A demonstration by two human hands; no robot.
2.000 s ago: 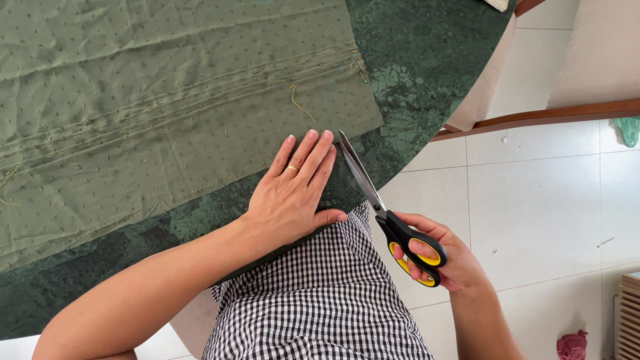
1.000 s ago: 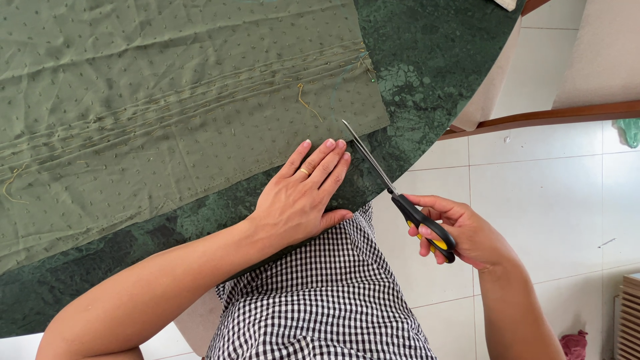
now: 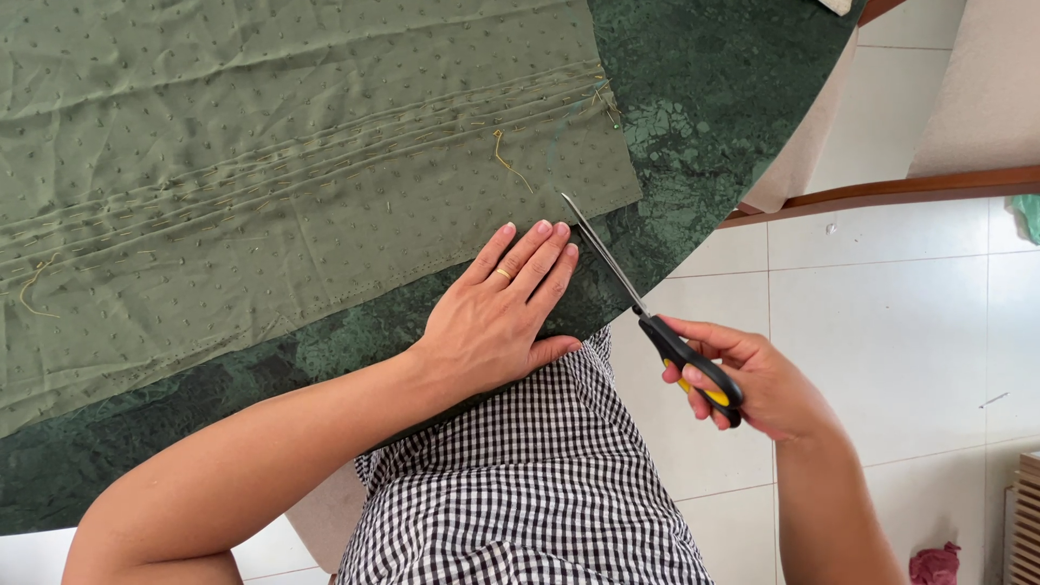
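Note:
Green patterned fabric (image 3: 390, 211) lies on a dark green marble table (image 3: 691, 138), with rows of yellow basting stitches, loose yellow thread ends and a green-headed pin near its right edge. My left hand (image 3: 504, 309) rests flat, its fingertips on the fabric's lower edge near the right corner. In my right hand (image 3: 723, 374) are scissors (image 3: 609, 256) with black and yellow handles. Their blades look nearly closed and point up and left, the tip over the fabric just right of my left fingertips. Whether the tip touches the cloth I cannot tell.
The table's curved edge runs close below my left hand and under the scissors. Chairs with wooden frames (image 3: 918, 187) and pale upholstery stand at the upper right. On the tiled floor (image 3: 877, 341) lie a reddish cloth (image 3: 934, 565) and a green item (image 3: 1028, 213).
Two seconds ago the scissors showed their handle loops broadside; my right hand has since turned them edge-on. My left hand has stayed flat at the fabric's edge.

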